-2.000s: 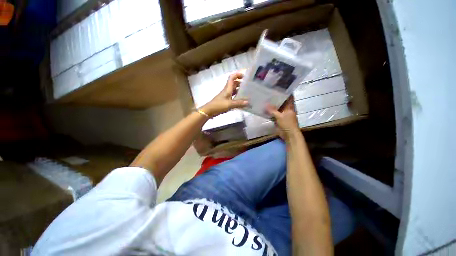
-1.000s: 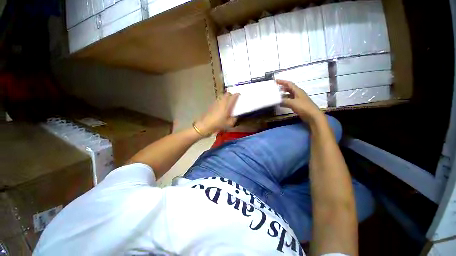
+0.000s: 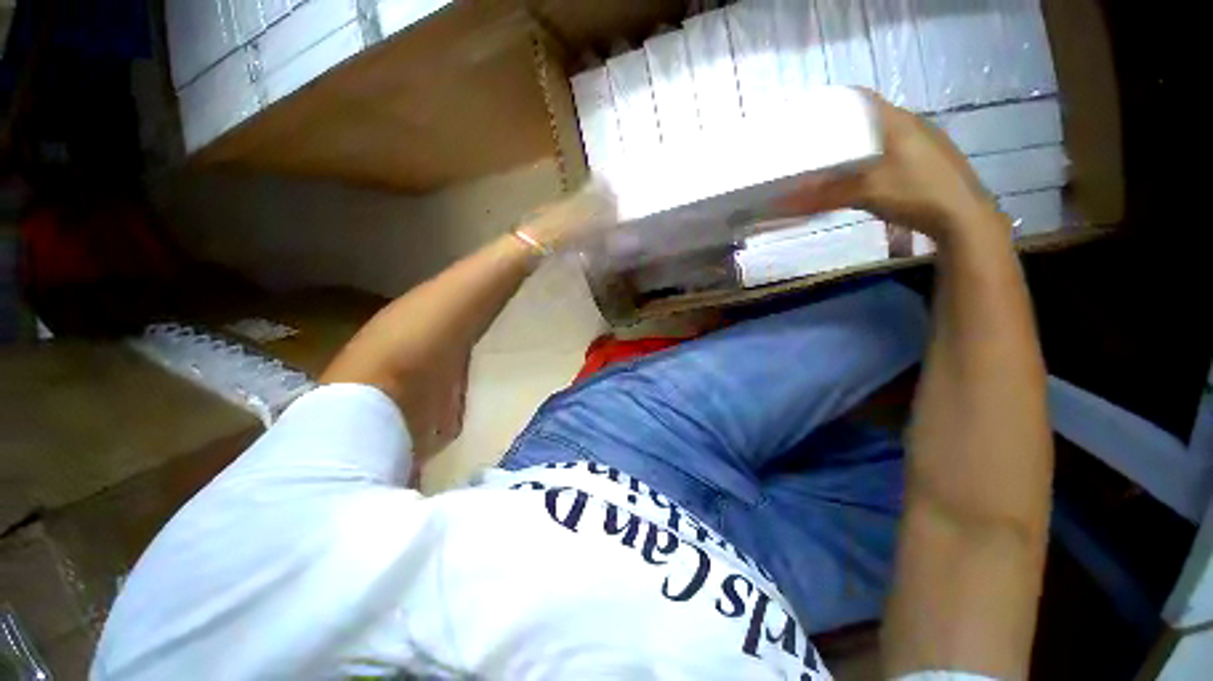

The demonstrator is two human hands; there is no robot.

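A white retail box or short row of boxes (image 3: 745, 153) is held above the front of the open shipping carton (image 3: 1093, 133). My right hand (image 3: 918, 173) grips its right end, fingers underneath. My left hand (image 3: 579, 220) is blurred at its left end and seems to hold it too. Rows of white wrapped boxes (image 3: 978, 60) stand in the carton behind. A white box (image 3: 814, 250) lies in the front row below my right hand. The front left corner of the carton is dark, and its contents are unclear.
A neighbouring carton (image 3: 399, 100) with white boxes stands at the upper left. A closed carton (image 3: 107, 426) with a white ridged strip (image 3: 226, 366) on it is at the left. My knees are against the carton's near side. White bars (image 3: 1131, 446) cross at the right.
The hands have moved further apart, the right one up and to the right. They now hold a longer white piece higher over the carton than the small box held before.
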